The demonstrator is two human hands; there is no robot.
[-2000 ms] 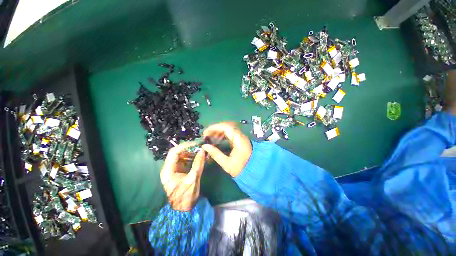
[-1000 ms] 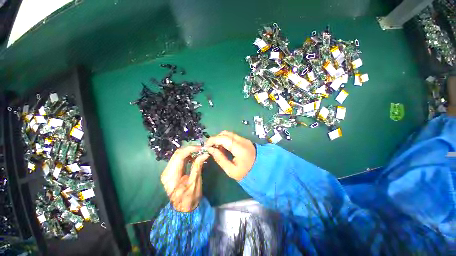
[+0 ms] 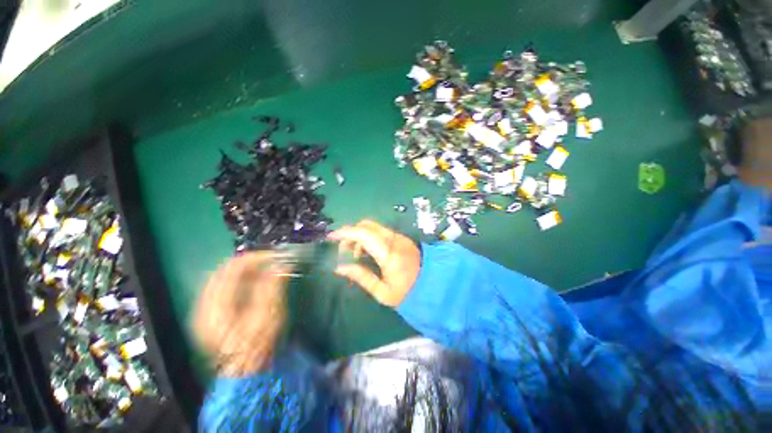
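Note:
My left hand (image 3: 241,311) is strongly blurred at the lower left, in front of the black parts heap. A blurred pale, streaked thing, seemingly a circuit board assembly (image 3: 292,260), shows at its fingertips. My right hand (image 3: 383,260) is right of it, just below the heap, with thumb and forefinger apart and nothing seen between them. The heap of small black parts (image 3: 269,193) lies at centre-left on the green bench. The large heap of circuit board assemblies with white and amber pieces (image 3: 487,135) lies at upper right.
A black divided tray (image 3: 140,254) at the left holds many board assemblies. A lime green piece (image 3: 651,178) lies at the right. A metal post (image 3: 650,24) stands at upper right. Another person's blue sleeve (image 3: 715,262) and part of an arm show at the right edge.
My left hand has moved left, away from my right hand, with the blurred assembly. My right thumb and forefinger have parted. The view has shifted slightly.

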